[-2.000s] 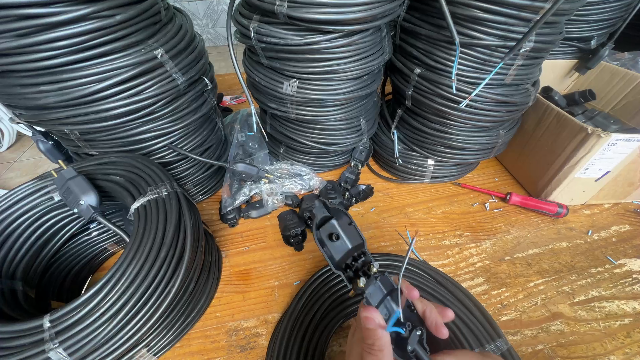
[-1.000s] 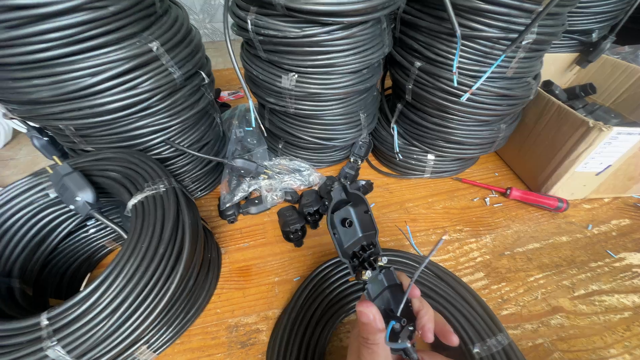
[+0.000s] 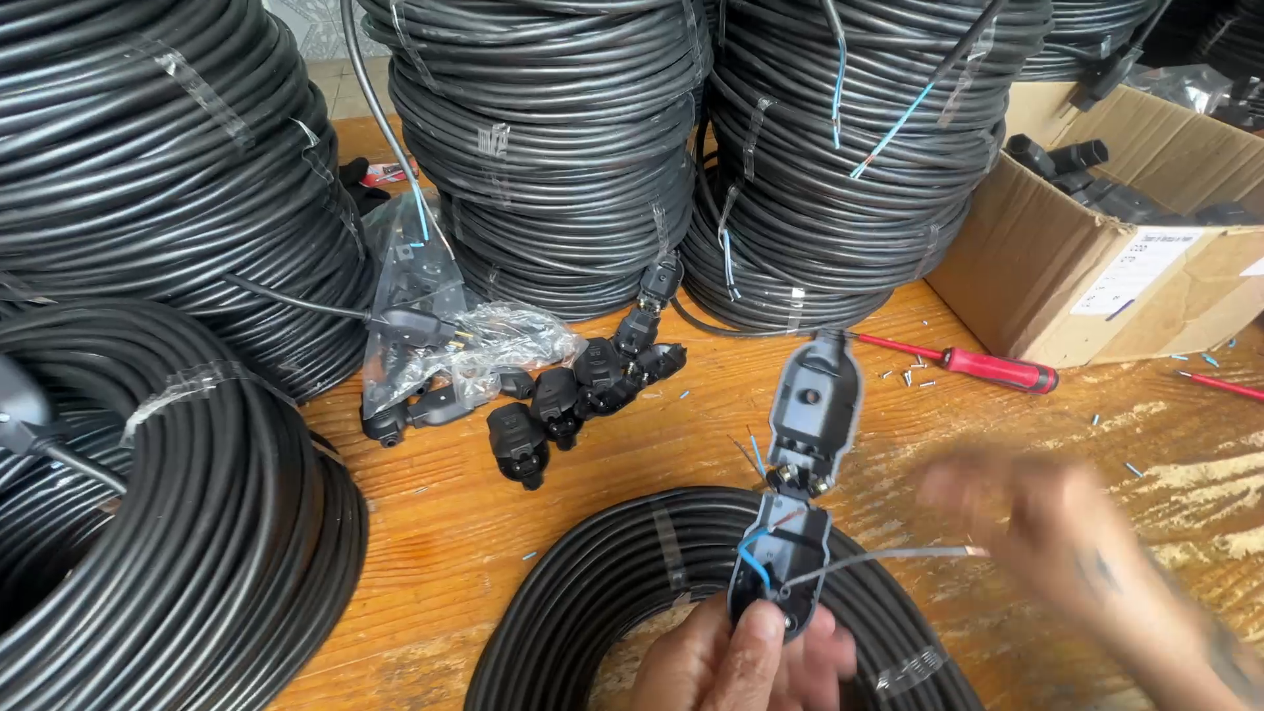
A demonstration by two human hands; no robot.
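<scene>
My left hand (image 3: 746, 657) grips the lower half of a hinged black plug housing (image 3: 812, 420) that stands opened out above a black cable coil (image 3: 553, 583). A blue wire (image 3: 752, 563) curls inside the lower half, and a grey wire (image 3: 879, 555) sticks out to the right. My right hand (image 3: 1027, 504) is blurred, just beyond the end of the grey wire; whether it holds anything does not show. A red-handled screwdriver (image 3: 997, 369) lies on the wooden table, its shaft reaching toward the top of the housing.
Tall black cable coils (image 3: 553, 158) stand along the back, with another coil (image 3: 197, 494) at the left. Black plug housings (image 3: 518, 441) and a clear plastic bag (image 3: 415, 267) lie mid-table. A cardboard box (image 3: 1047, 286) of black parts is at the right, near another red tool (image 3: 1224, 385).
My right hand has come into view at the right. The housing in my left hand is now turned with its inner side showing, and the grey wire now points right.
</scene>
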